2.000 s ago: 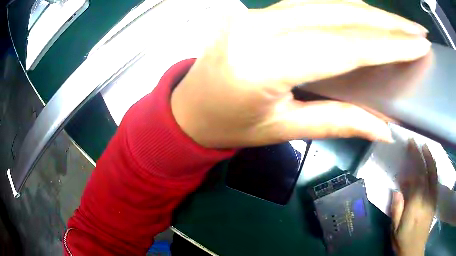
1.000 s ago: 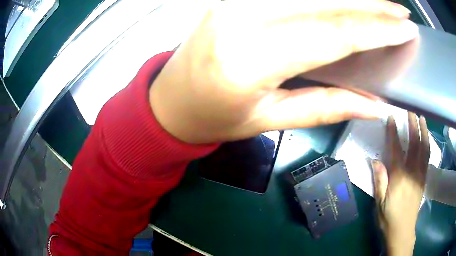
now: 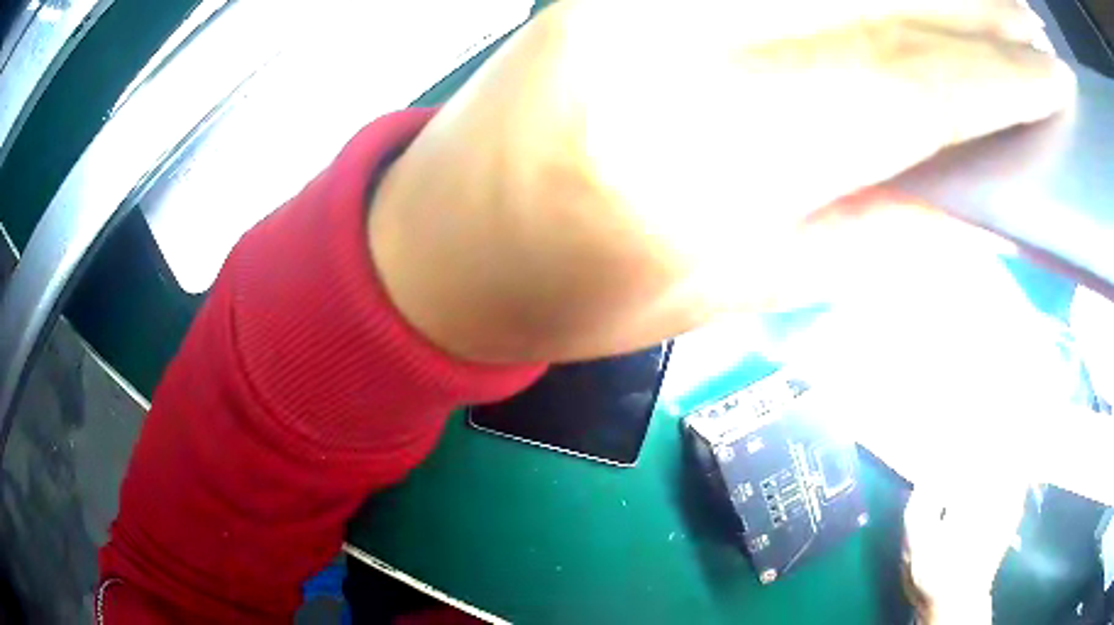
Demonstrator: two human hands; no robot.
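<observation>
My left hand [image 3: 684,159], in a red sleeve, reaches across the upper middle with its fingers and thumb around a silver-grey lamp head [image 3: 1038,177] at the upper right. Strong white glare covers much of this hand. My right hand [image 3: 965,537] is at the lower right over the white lamp base [image 3: 886,433]; glare hides its fingers and most of the base, so its grip cannot be told. A dark block-shaped tester [image 3: 800,488] with pale printed markings lies left of the base.
A glossy black phone [image 3: 580,409] lies flat on the dark green mat [image 3: 525,513], partly below my left wrist. Another lamp's long curved silver strip [image 3: 67,238] and white slab [image 3: 214,226] lie at the left. The bench edge curves along the lower left.
The glare over the base and my right hand is much stronger, washing them out. The tester's blue display glow no longer shows. The phone, tester and left-side lamp have shifted left in view.
</observation>
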